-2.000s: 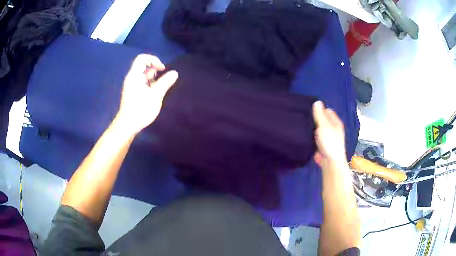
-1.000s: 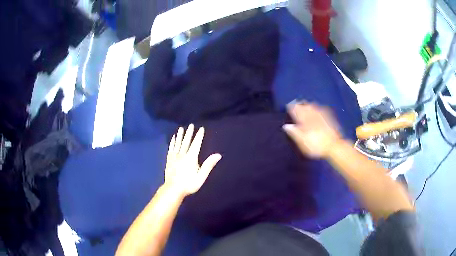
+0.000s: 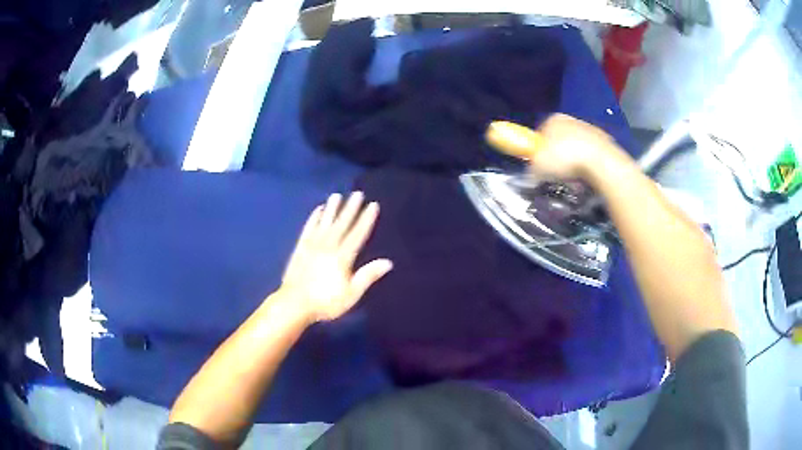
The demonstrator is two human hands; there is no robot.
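Observation:
A dark plum garment (image 3: 457,290) lies flat over the padded blue arm (image 3: 193,250), its rest spreading dark over the far part of the blue table. My left hand (image 3: 330,259) is flat with fingers spread, across the garment's left edge and the blue pad. My right hand (image 3: 572,149) is closed around the orange handle of the steam iron (image 3: 550,228). The iron's silver body is over the right part of the garment, its pointed end toward the lower right. Whether its sole presses on the cloth cannot be told.
A heap of dark garments (image 3: 53,193) is at the left. A white strip (image 3: 242,83) stands at the upper left of the blue table cover (image 3: 273,114). A red pipe (image 3: 621,57) is at the upper right. A pale hose (image 3: 673,141) and black cables run at the right.
My right hand has taken hold of the iron, which was at the table's right edge, and brought it over the garment. My left hand remains flat at the garment's left side.

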